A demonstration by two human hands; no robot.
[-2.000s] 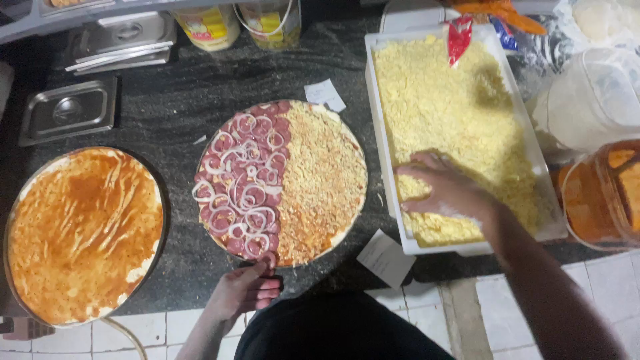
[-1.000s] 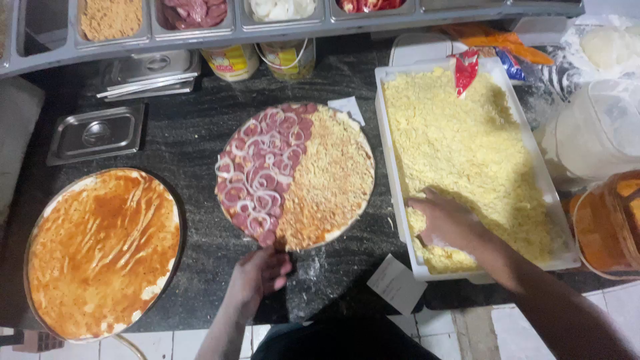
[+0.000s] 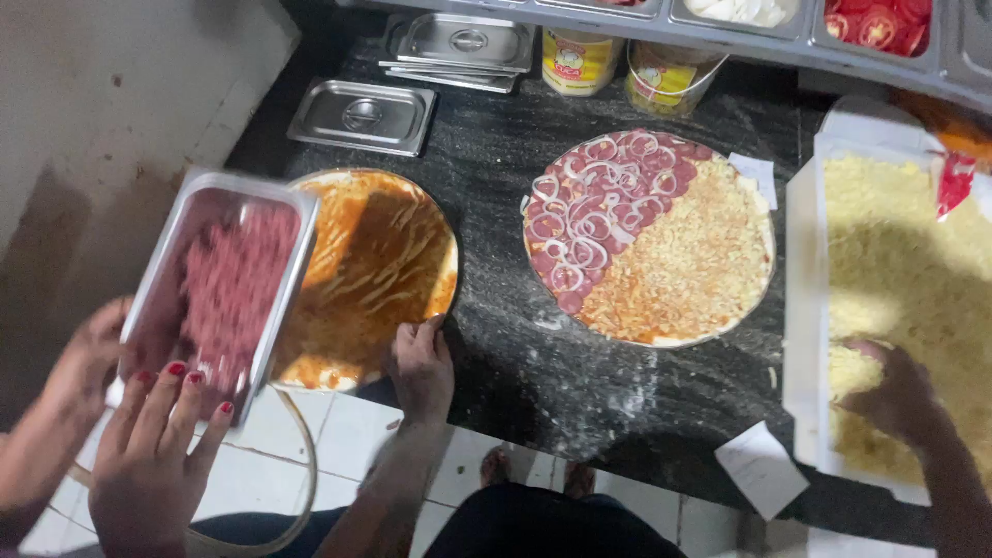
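Observation:
My left hand (image 3: pixel 422 368) pinches the near right rim of the sauce-covered pizza base (image 3: pixel 372 271) on its round pan. My right hand (image 3: pixel 895 391) is in the white tub (image 3: pixel 802 310) at the right, its fingers around a clump of grated cheese (image 3: pixel 891 256). Between them lies another pizza (image 3: pixel 651 240), one half covered with sliced sausage and onion rings, the other with a pale crumbly topping. A co-worker's two hands (image 3: pixel 159 434) hold a steel container (image 3: pixel 298 256) of pink shredded meat (image 3: pixel 240 287) over the left edge of the sauced base.
Steel lids (image 3: pixel 360 116) and a lid stack (image 3: pixel 465 43) lie at the back left, beside two labelled tubs (image 3: pixel 581 62). A topping rail with tomato slices (image 3: pixel 876 27) overhangs the back. A paper slip (image 3: pixel 762 470) lies at the front edge, another (image 3: pixel 756 177) behind the middle pizza.
My left hand has gone from the middle pizza to the left sauced base. A co-worker's hands with the meat container have appeared at the left. My right hand now holds cheese. The view has shifted left.

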